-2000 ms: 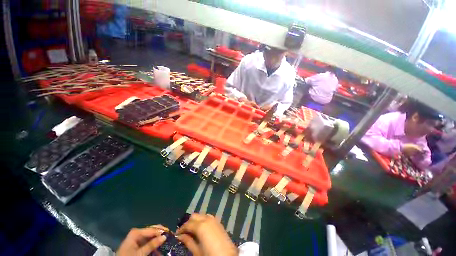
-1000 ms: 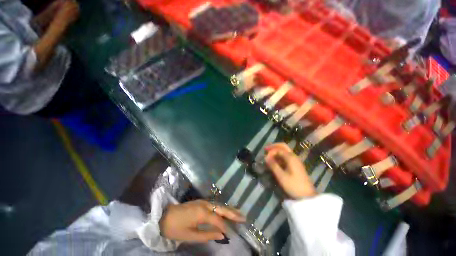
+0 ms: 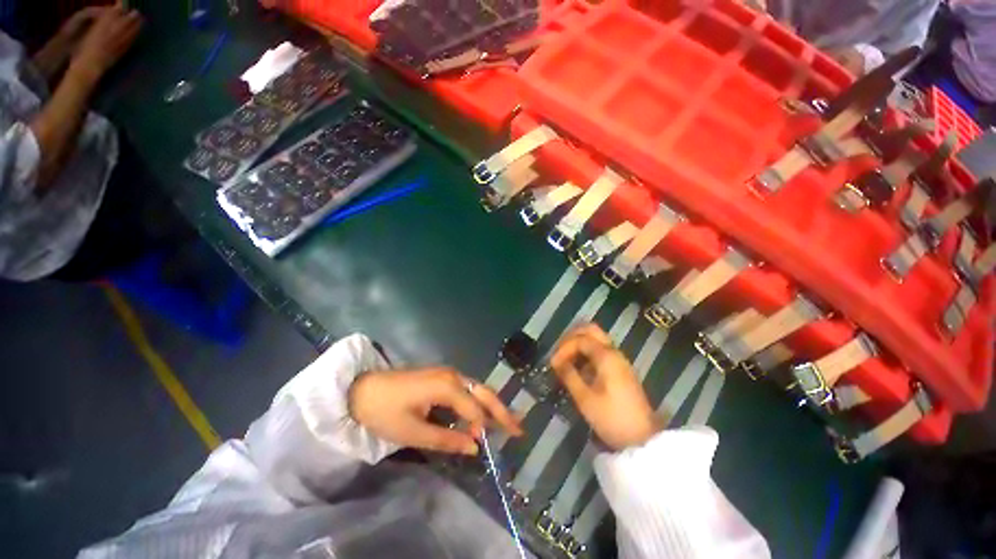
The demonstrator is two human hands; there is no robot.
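Note:
Long flat grey watch straps [image 3: 552,448] lie in parallel rows on the green mat, with buckles at their near ends. A dark watch head [image 3: 517,349] sits on the leftmost strap. My right hand [image 3: 601,382] is over the rows, fingers curled, its fingertips on a second dark watch head [image 3: 540,382], partly hidden. My left hand [image 3: 431,411] is at the near left of the straps, palm down. A thin bright stick [image 3: 501,488] runs down from its fingertips to the bottom edge of the view.
An orange-red compartment tray [image 3: 699,104] stands beyond, with buckled straps [image 3: 590,207] over its edge. Moulded trays of dark squares [image 3: 317,175] lie far left, beside a blue stick [image 3: 377,201]. Another worker's hands [image 3: 104,38] show top left. A white roll [image 3: 877,519] lies bottom right.
The view has swung down and left since the first frame. My hands, together then, are now apart over the straps. The bright stick at my left fingertips now shows.

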